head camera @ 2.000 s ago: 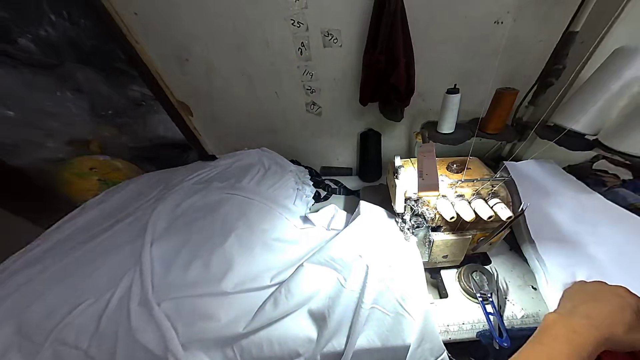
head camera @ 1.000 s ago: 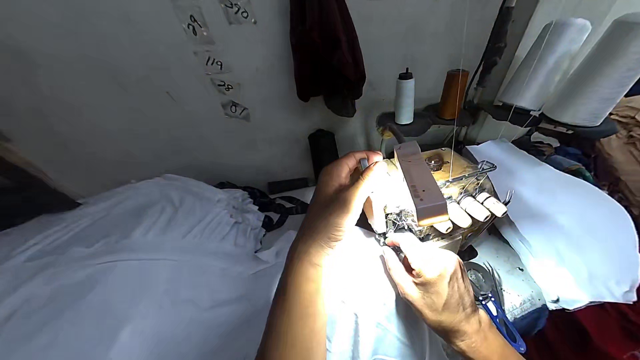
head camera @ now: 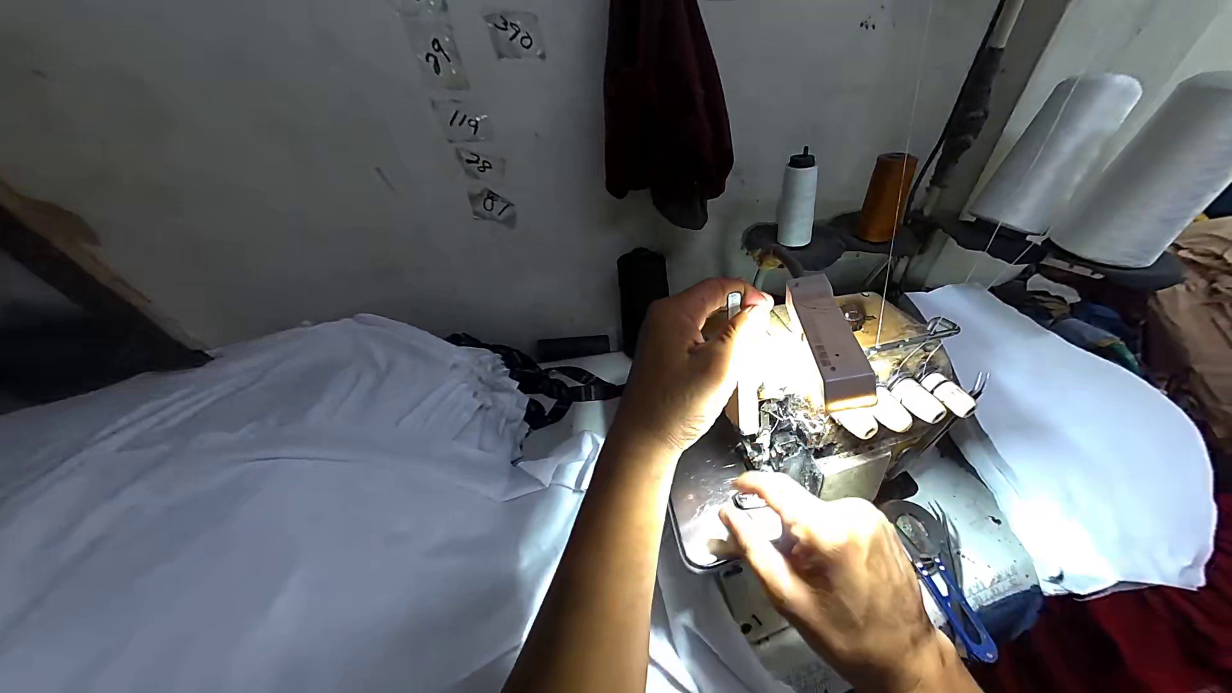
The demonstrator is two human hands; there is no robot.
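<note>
An overlock sewing machine [head camera: 837,467] stands before me, with lint around its needle area and a long lamp unit [head camera: 830,342] above. My left hand [head camera: 688,371] is at the machine's left upper side, its thumb and fingers closed around a small pale lever [head camera: 734,304]. Below the needle area, my right hand [head camera: 833,568] pinches a small dark-edged part, too unclear to name, over the shiny metal cloth plate [head camera: 701,500]. White fabric [head camera: 289,500], gathered along one edge, lies to the left of both hands.
Blue-handled snips [head camera: 953,606] and a round metal dish lie right of my right hand. White fabric pieces [head camera: 1078,433] are stacked at the right. Behind are a white thread cone [head camera: 797,202], an orange one [head camera: 886,197] and large white cones. A dark red cloth [head camera: 666,96] hangs on the wall.
Two seconds ago my right hand was over the fabric at the right; now both hands are at the machine. Since one second ago, my right hand has moved a little down from the needle area.
</note>
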